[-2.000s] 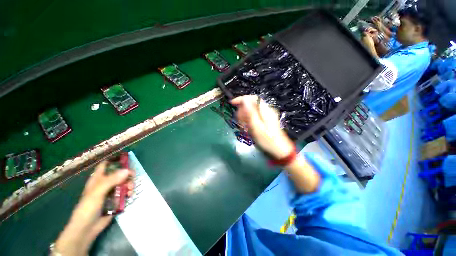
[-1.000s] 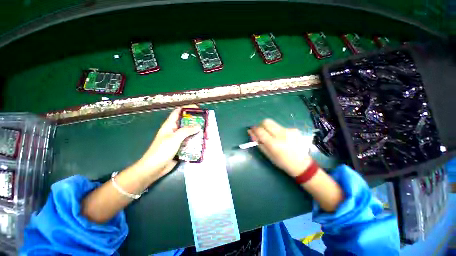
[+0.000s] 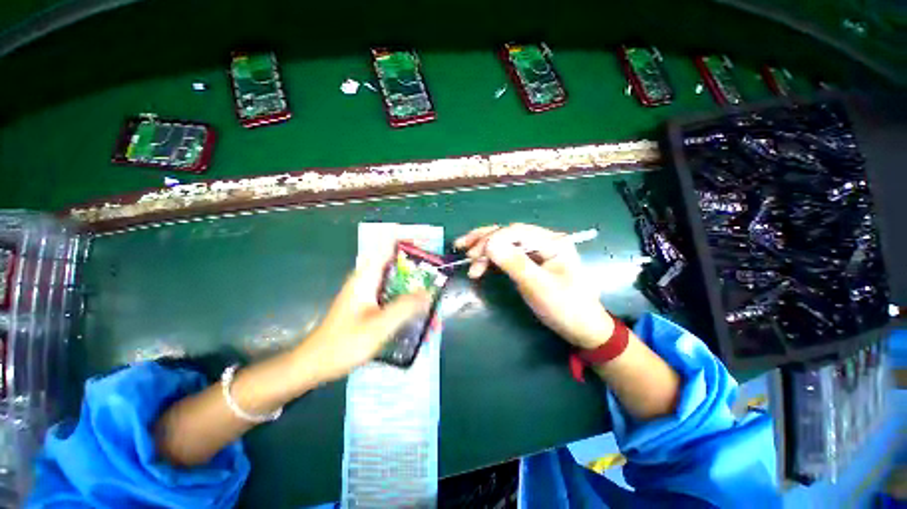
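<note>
A red-edged phone assembly (image 3: 403, 343) with a green board lies in my left hand (image 3: 373, 316), my thumb across its face. It is tilted, top end to the upper left, above a long pale printed sheet (image 3: 393, 437). My right hand (image 3: 532, 273) holds a thin tweezers-like tool (image 3: 560, 242) with a pale rear end. The tool's tip meets the phone's upper right edge, near a small white bit on it. Whether it touches or grips anything is too small to tell.
A black bin (image 3: 708, 288) full of glossy black parts stands at right, with a loose pile (image 3: 658, 249) at its left side. Several open phones (image 3: 403, 87) lie on the green conveyor beyond the worn pale strip (image 3: 477, 169). Clear trays (image 3: 48, 318) stand at the left edge.
The phone has tilted and moved slightly down and right with my left hand. My right hand has moved left, its tool now at the phone. The sheet lies straighter.
</note>
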